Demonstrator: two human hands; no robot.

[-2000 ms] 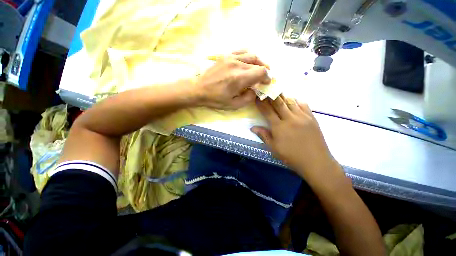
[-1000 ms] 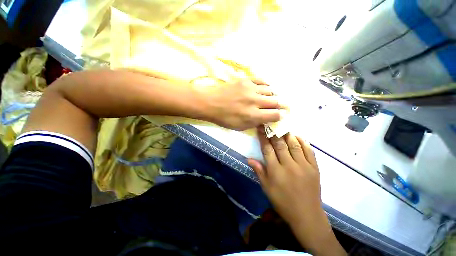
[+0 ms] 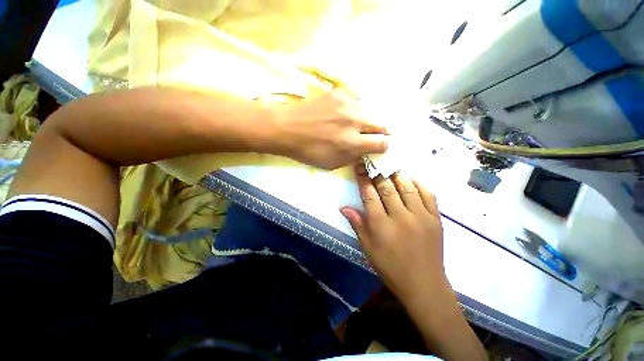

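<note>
Pale yellow cloth (image 3: 205,53) lies spread over the white table, partly washed out by glare. My left hand (image 3: 325,130) lies on the cloth, its fingers curled down on the cloth's right end. A small whitish folded end with dark marks (image 3: 374,168) sticks out between my two hands. My right hand (image 3: 399,222) lies palm down at that end, its fingertips touching it and its thumb apart on the table. Whether the right fingers grip anything cannot be told.
The sewing machine head (image 3: 522,77) is at the upper right. Blue-handled snips (image 3: 554,259) and a black flat rectangle (image 3: 552,192) lie at the right. Yellow bundles (image 3: 169,211) hang below the table at left. The ruled edge (image 3: 282,215) runs along the front.
The view has turned, so the machine head shows more from its side. My left hand has closed down on the cloth beside my right hand. Both hands stay around the small folded end.
</note>
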